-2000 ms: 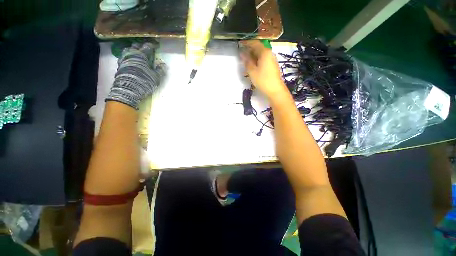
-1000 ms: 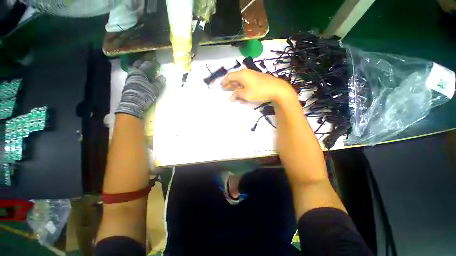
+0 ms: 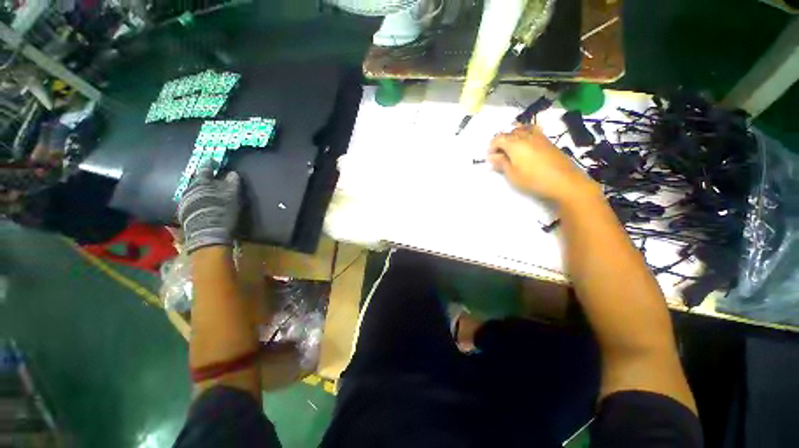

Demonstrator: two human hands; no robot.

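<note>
My left hand (image 3: 210, 207), in a grey mottled knit glove, reaches over the black surface (image 3: 272, 179) at the left. Its fingertips are at the lower end of a stepped group of green circuit boards (image 3: 232, 134); whether they grip one cannot be told. A second board group (image 3: 193, 94) lies above it. My right hand (image 3: 530, 160) is bare, over the white board (image 3: 420, 197), fingers bent together. A small dark cable end (image 3: 478, 161) sticks out at its fingertips. A black moulded cable piece (image 3: 533, 109) lies just above this hand.
A black cable pile (image 3: 692, 166) covers the right of the white board, with a clear bag (image 3: 775, 227) beside it. A yellow-wrapped tool (image 3: 484, 66) points down from the top. A brown-edged shelf (image 3: 604, 73) stands ahead. A red object (image 3: 136, 248) lies at lower left.
The view has swung left. My left hand has moved from the white board to the green boards on the black surface. My right hand stays over the white board, near the tool tip.
</note>
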